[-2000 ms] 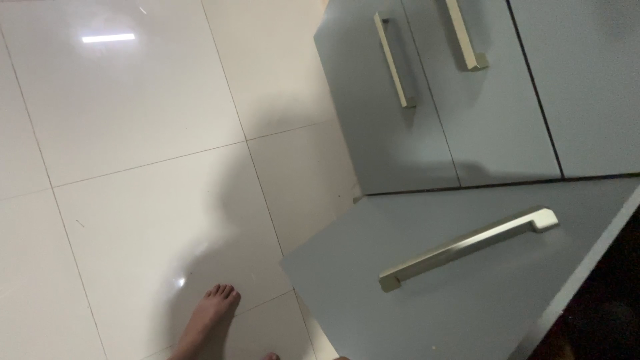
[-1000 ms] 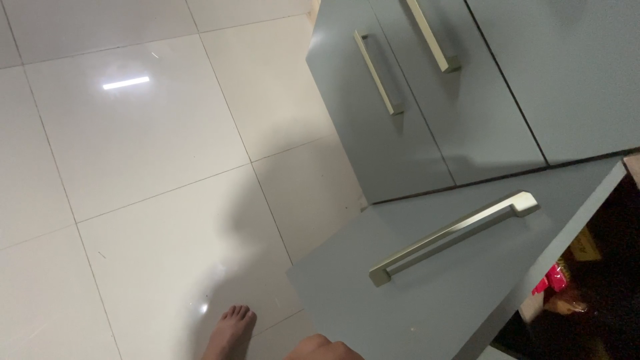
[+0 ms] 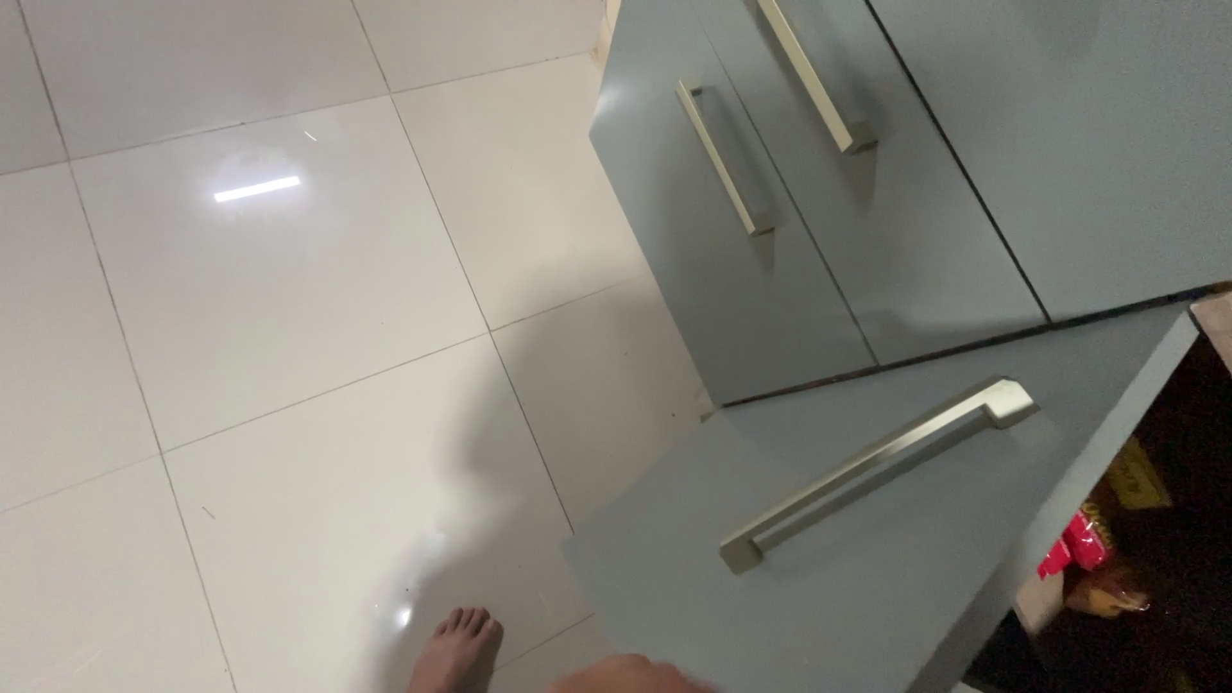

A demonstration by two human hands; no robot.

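Observation:
A gray cabinet door (image 3: 828, 539) with a long brushed-metal bar handle (image 3: 881, 472) stands open at the lower right. A rounded, blurred patch of bare skin (image 3: 630, 676) shows at the bottom edge, overlapping the door's lower left side in the view. It may be the knuckles of one of my hands, but the frame cuts it off; which hand and what it touches cannot be told. No other part that could be a hand is visible. Behind the door, the dark cabinet inside holds a red plastic packet (image 3: 1088, 539) and an orange-brown wrapped item (image 3: 1107, 592).
Closed gray cabinet fronts (image 3: 924, 231) with metal bar handles (image 3: 727, 159) fill the upper right. Glossy cream floor tiles (image 3: 318, 385) lie at the left, with a lamp's reflection and a shadow. A bare foot (image 3: 457, 654) stands on them near the open door.
The red packet and part of the cabinet inside have come into sight beside the open door. More of the bare skin shows at the bottom edge. The view has shifted a little.

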